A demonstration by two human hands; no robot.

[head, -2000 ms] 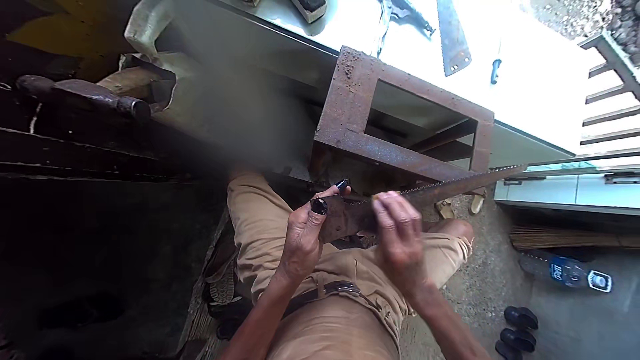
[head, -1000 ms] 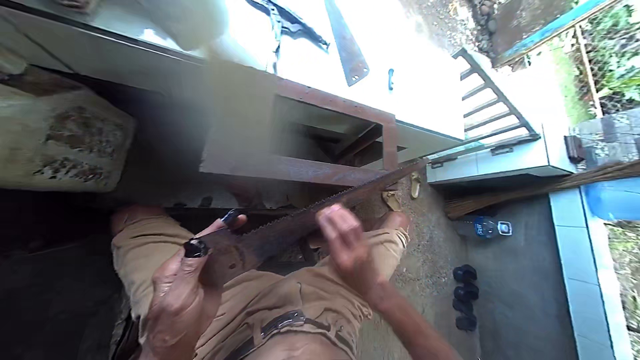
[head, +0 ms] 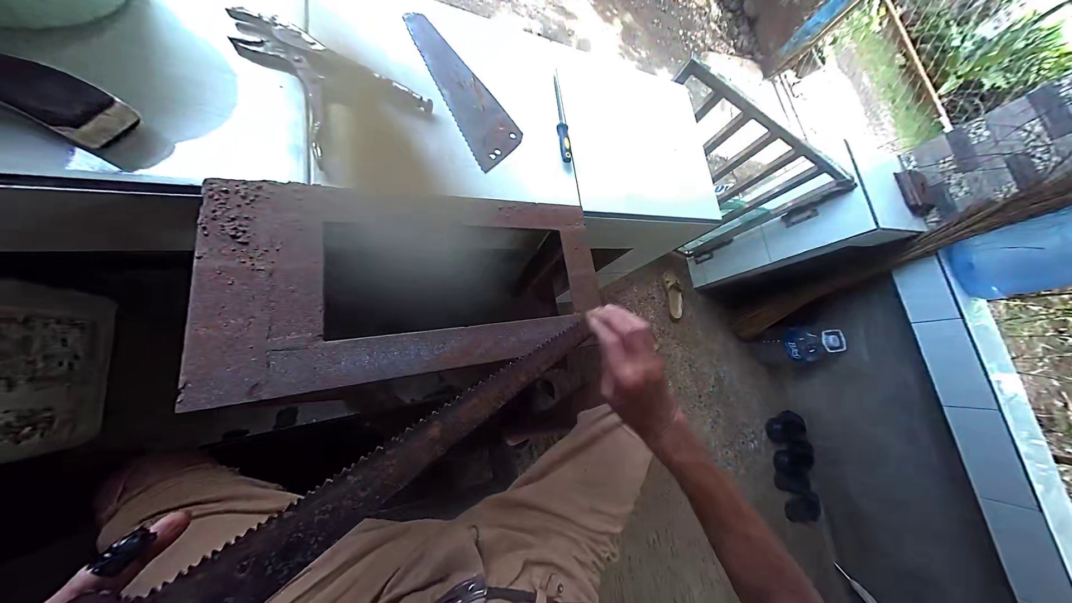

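Observation:
A long rusty saw blade (head: 419, 444) lies slantwise above my lap, its teeth facing up and away from me. My left hand (head: 126, 557), with something black around a finger, is at the blade's wide near end, mostly cut off by the frame's edge. At the far narrow end my right hand (head: 628, 360) has its fingers closed around the blade tip, slightly blurred. Just beyond the blade stands a rusty metal frame (head: 226, 310) with a rectangular opening.
On the white tiled counter (head: 645, 176) lie a handleless saw blade (head: 469, 96), a screwdriver (head: 563, 126) and a shiny metal tool (head: 289, 50). A metal rack (head: 766, 126) stands at the right. A plastic bottle (head: 804, 344) and black round objects (head: 794, 465) are on the floor.
My right hand has moved along the blade from its middle part to the tip. The view has come closer to the metal frame and counter.

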